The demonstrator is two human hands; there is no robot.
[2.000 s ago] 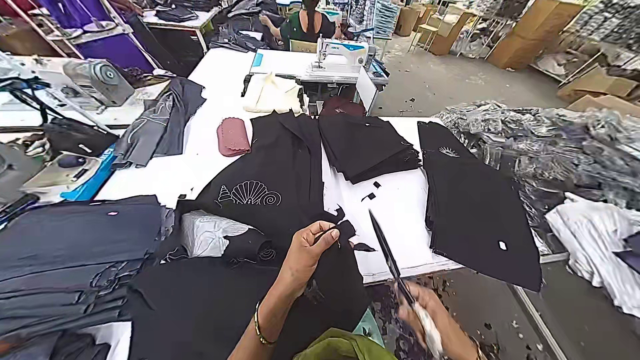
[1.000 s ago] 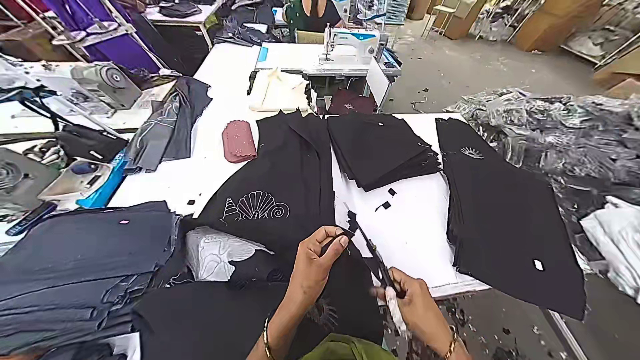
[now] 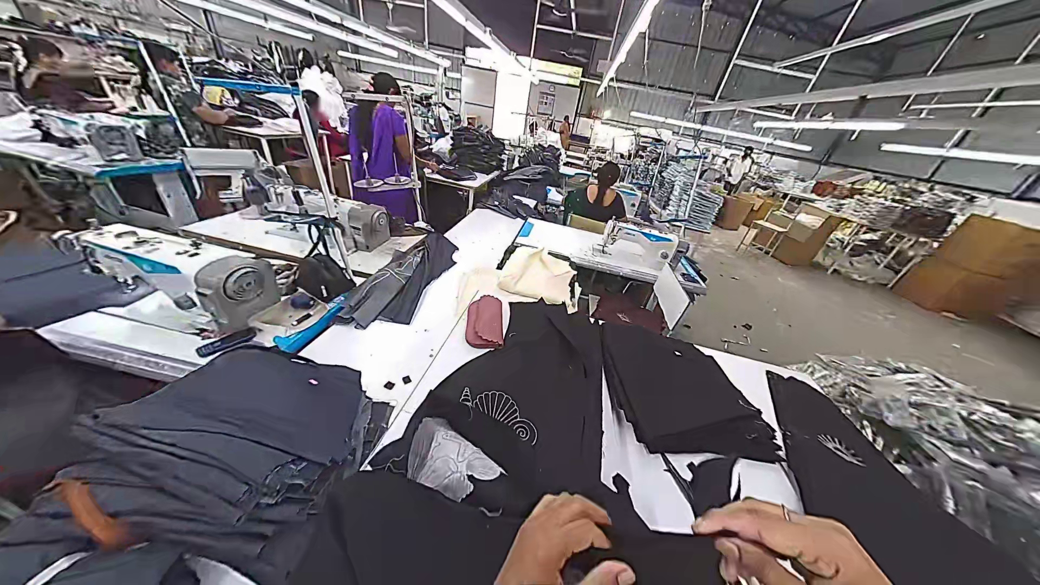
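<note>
My left hand [image 3: 556, 540] grips a black fabric piece [image 3: 662, 554] at the bottom centre, and my right hand [image 3: 788, 540] pinches the same piece at its right end. Just beyond lies a black cloth panel [image 3: 544, 374] with a white shell design. Under its lower edge shows a whitish patch [image 3: 451, 463]. A stack of black panels [image 3: 686, 398] lies behind my right hand, with a small black scrap [image 3: 712, 483] at its near edge. Farther right is a black panel with a small fan-shaped motif [image 3: 873, 463]. The scissors seen earlier are out of sight.
Dark grey garments [image 3: 236, 414] are piled at left, near a sewing machine [image 3: 187, 272]. A dusty-red fabric stack [image 3: 485, 321] and cream cloth [image 3: 536, 275] lie on the white table [image 3: 345, 345]. Plastic-wrapped bundles [image 3: 934, 431] stand at right. One person [image 3: 600, 195] sits ahead; others are farther back.
The view has tilted up a lot. My right hand held scissors in the earlier frames and now holds black fabric. My left hand has gone from a small dark strip to the larger piece.
</note>
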